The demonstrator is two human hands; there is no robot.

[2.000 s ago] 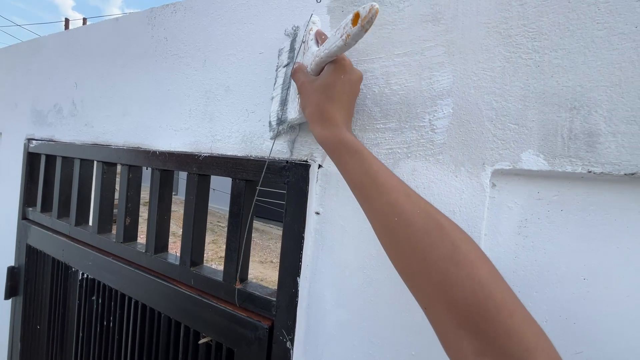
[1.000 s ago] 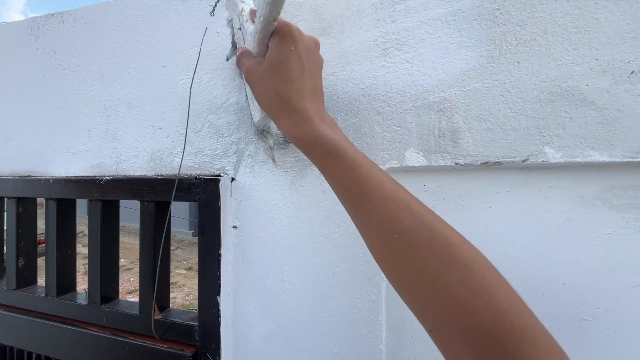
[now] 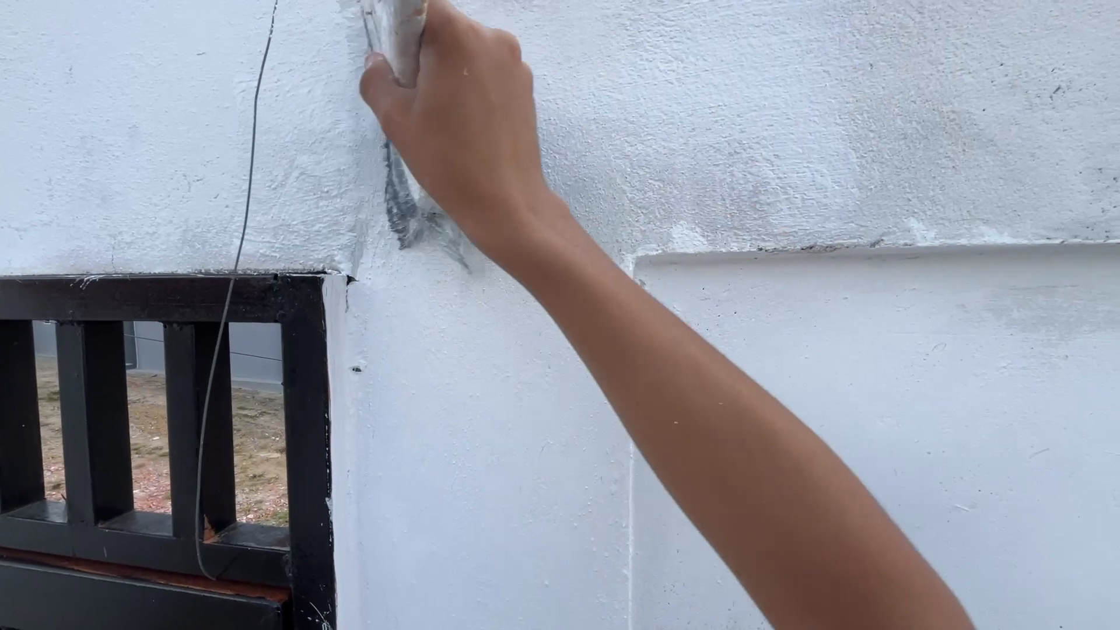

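My right hand (image 3: 477,122) is closed around the white, paint-smeared handle (image 3: 404,39) of a wide paintbrush near the top edge. Grey bristles (image 3: 402,197) coated with white paint show below the thumb, against the rough white wall (image 3: 700,114). They lie above and a little right of the upper corner of a black metal gate (image 3: 302,302). My hand and the top edge of the view hide part of the brush. The forearm reaches in from the lower right. My left hand is out of view.
A thin wire (image 3: 254,131) hangs left of the brush, down in front of the gate's bars. On the right, a ledge (image 3: 875,248) runs above a recessed wall panel (image 3: 831,394). Greyish patches mark the upper wall. Bare ground (image 3: 153,437) shows through the gate.
The brush in my right hand has moved rightward along the wall, from above the gate to just right of its upper corner. The view has shifted to the right.
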